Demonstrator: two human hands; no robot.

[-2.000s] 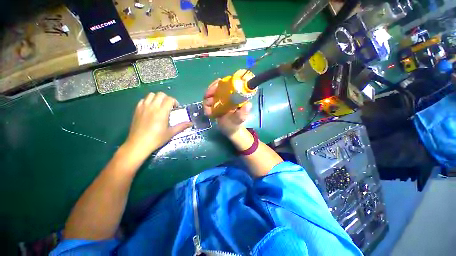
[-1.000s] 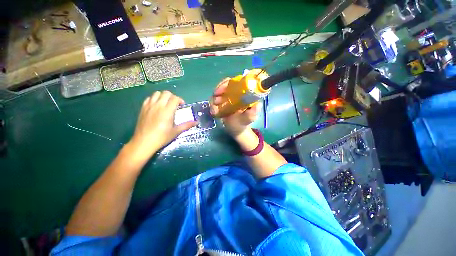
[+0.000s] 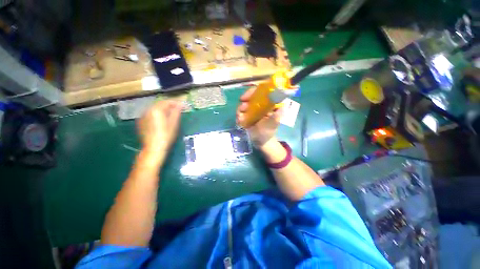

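The phone body (image 3: 216,147) lies flat on the green mat, its pale area bright with glare. My right hand (image 3: 259,122) grips the orange-yellow electric screwdriver (image 3: 266,101) at the phone body's right end; its tip is hidden, so contact cannot be told. My left hand (image 3: 159,126) is off the phone, with its blurred fingertips over the middle one of the small screw trays (image 3: 209,98). Whether its fingers hold a screw cannot be seen.
A dark phone display (image 3: 169,62) lies on the wooden ledge (image 3: 210,71) behind the trays. Two thin dark tools (image 3: 305,134) lie right of the screwdriver. A grey parts tray (image 3: 363,181) is at the lower right, near a unit with a red light (image 3: 382,135). A fan (image 3: 32,137) is at far left.
My left hand has let go of the phone body and moved up and left to the screw trays. The screwdriver stays in my right hand, slightly raised. The view has shifted, showing more at left.
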